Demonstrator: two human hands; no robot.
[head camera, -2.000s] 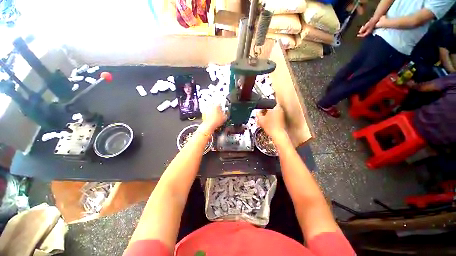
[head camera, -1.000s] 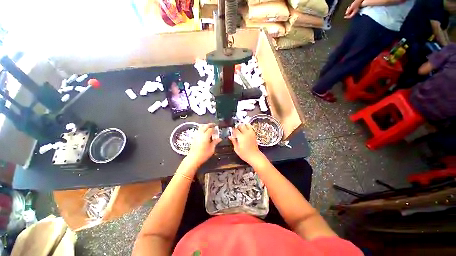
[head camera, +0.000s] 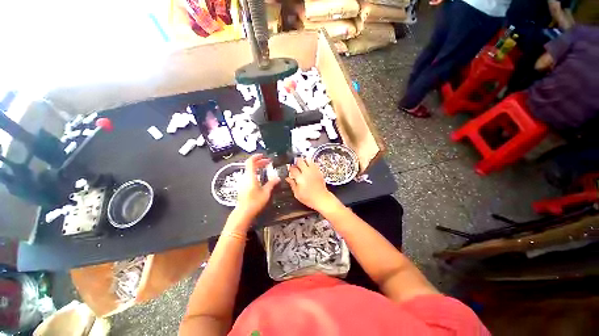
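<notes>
The dark green hand press stands before me with its round collar and tall spring. My left hand is at the left of the fixture under the ram, fingers apart, close to a small white housing; whether it grips it is unclear. My right hand is at the right of the fixture, fingertips near the ram's foot; what it holds is hidden. The left parts bowl holds pale bits. The right parts bowl holds brassy bits. The finished-parts tray is full of grey-white pieces.
White housings lie behind the press, beside a lit smartphone. At left are an empty bowl, a second fixture and a second press. A cardboard edge borders the right. Red stools and people are beyond.
Both hands came from beside the press to the fixture under the ram. My left fingers have since spread somewhat. The view has shifted, so the bench appears further left.
</notes>
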